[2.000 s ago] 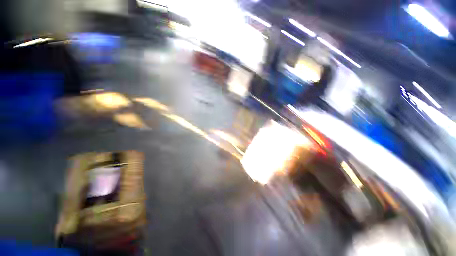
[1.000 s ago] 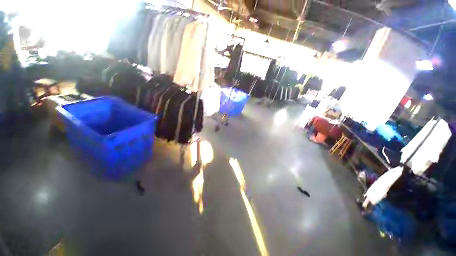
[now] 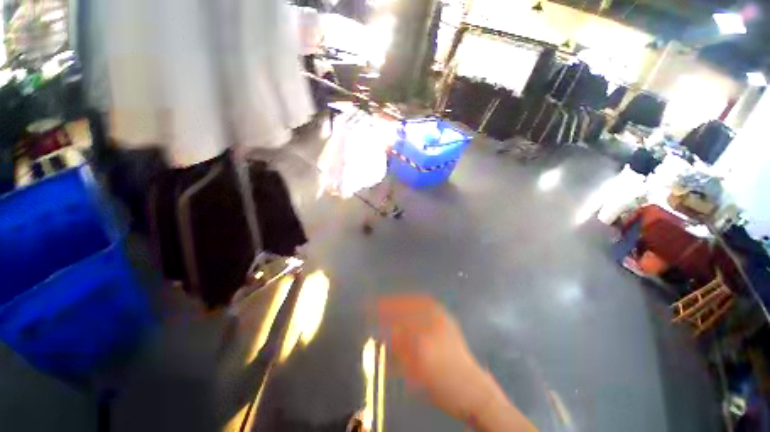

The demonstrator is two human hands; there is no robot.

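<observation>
My right hand (image 3: pixel 414 329) is blurred at the lower middle, over the grey floor, with its forearm coming in from the bottom edge. Its fingers cannot be made out, and I see nothing clearly held in it. My left hand is not in view. Long white garments (image 3: pixel 203 76) hang close at the upper left. Dark garments (image 3: pixel 224 224) hang below them, left of my hand and apart from it.
A large blue bin (image 3: pixel 67 295) stands at the left edge. A smaller blue bin (image 3: pixel 431 156) stands ahead beside white cloth (image 3: pixel 355 152). At the right are a red-orange covered surface (image 3: pixel 675 240) and a wooden stool (image 3: pixel 705 304). Grey floor (image 3: pixel 549 278) lies between.
The hanging garments and large blue bin now appear closer at the left. The smaller bin and stool also look nearer. My right hand has come into view.
</observation>
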